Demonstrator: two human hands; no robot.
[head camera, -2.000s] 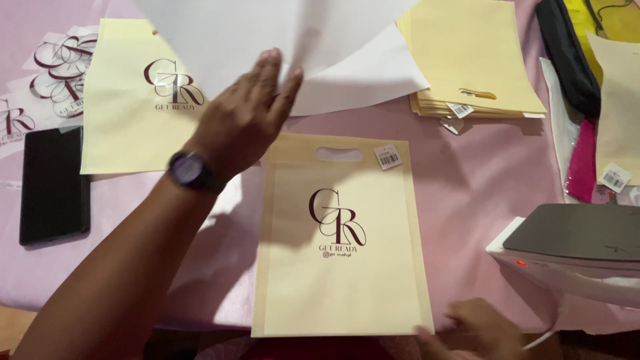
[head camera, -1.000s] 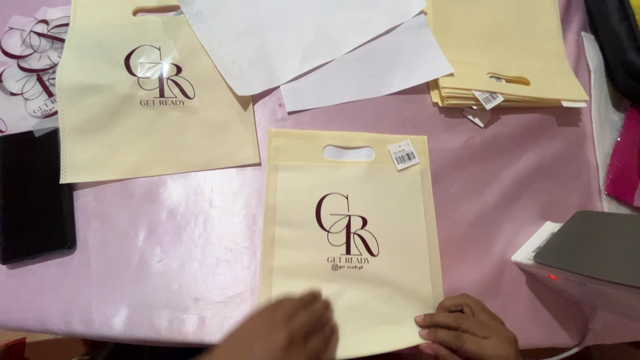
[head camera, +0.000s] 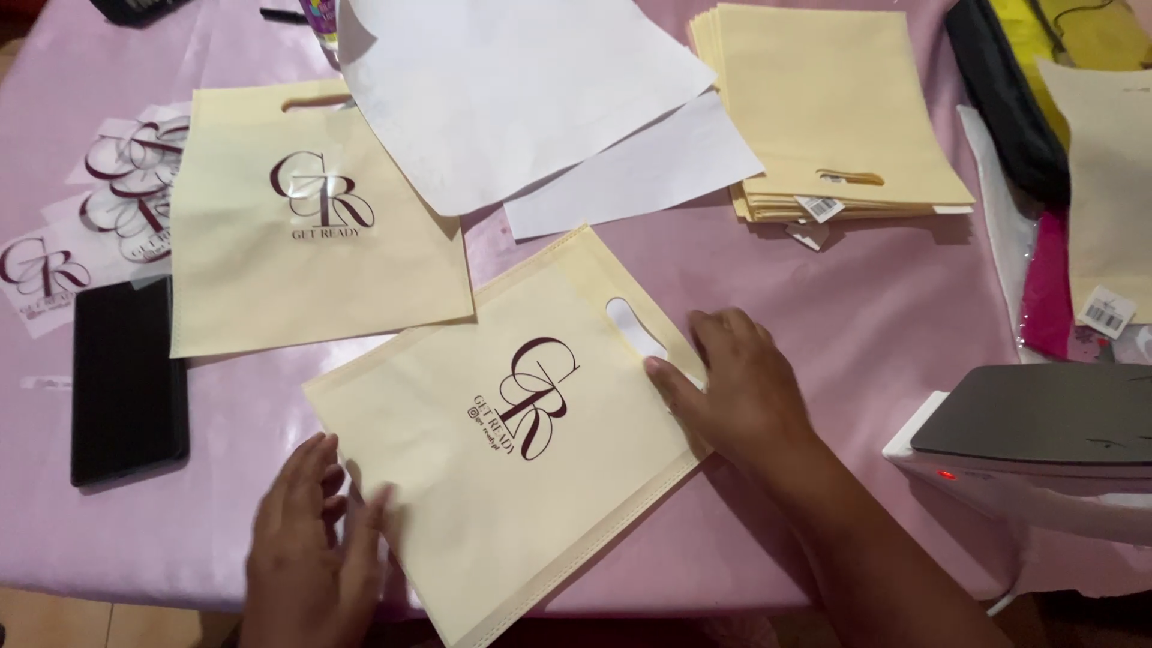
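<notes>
A cream non-woven bag with a dark printed logo lies turned at an angle at the table's front, its cut-out handle toward the upper right. My right hand grips its handle-end edge, thumb on top and fingers beyond the edge; the tag there is hidden. At the bag's lower left edge is my left hand, fingers apart and slightly blurred, holding nothing. A second cream bag lies behind to the left, a clear film over its logo. Transfer films with the same logo are heaped beside it.
A black phone lies at the left. White paper sheets overlap the second bag. Stacked cream bags with tags are at the back right. An iron with a red light rests at the right, near a pink plastic package.
The front bag has turned from upright to slanted, its handle end now toward the upper right. My right hand has moved from its lower corner to the handle end. My left hand has moved left.
</notes>
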